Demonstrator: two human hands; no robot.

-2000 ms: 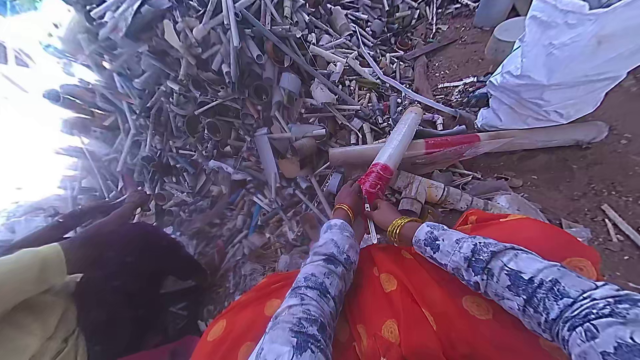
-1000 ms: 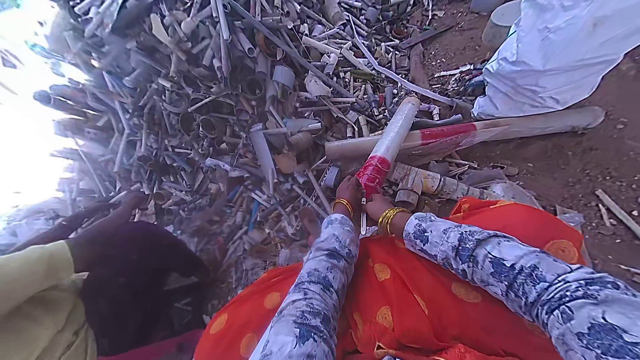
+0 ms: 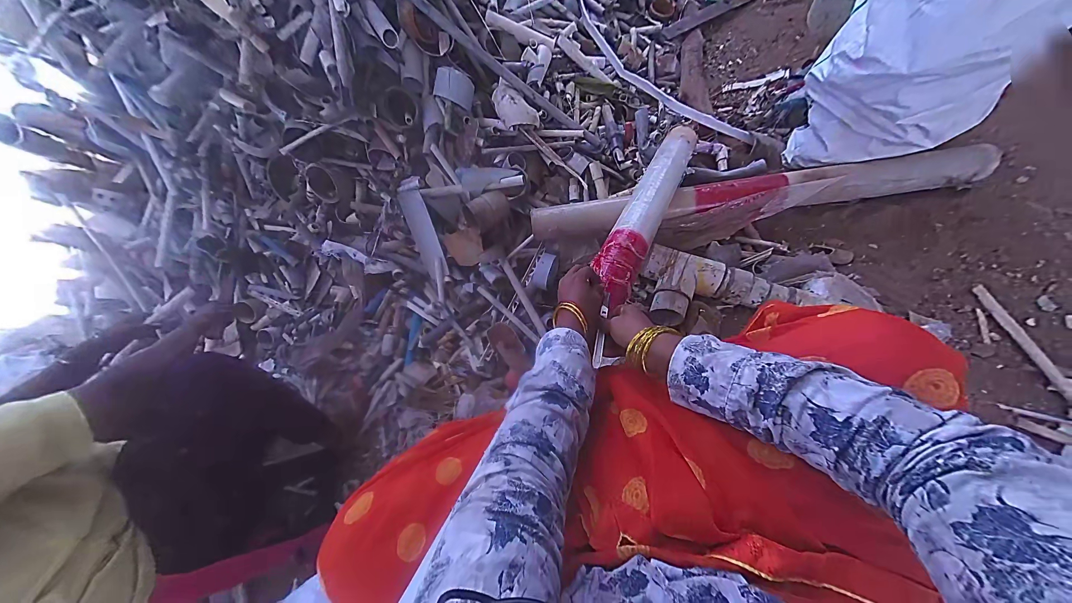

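Observation:
A pale pipe wrapped in clear film (image 3: 657,193), with a red band near its close end, points away from me. My left hand (image 3: 579,293) is at the left side of that red end, its fingers curled against it. Close on the right, my right hand (image 3: 628,325) is bent around something at the same end; what its fingers grip is hidden. A thin metal strip (image 3: 598,347) shows between the two hands. Beyond them, a longer film-wrapped pipe with a red band (image 3: 888,180) lies crosswise, under the first pipe.
A large heap of pipe scraps (image 3: 335,176) spreads ahead and left. A dirty pipe fitting (image 3: 708,280) lies beyond my right hand. At the back right is a white sack (image 3: 896,84) on bare soil. A co-worker's arm (image 3: 159,368) reaches in at the left. Sticks (image 3: 1017,335) lie at the right.

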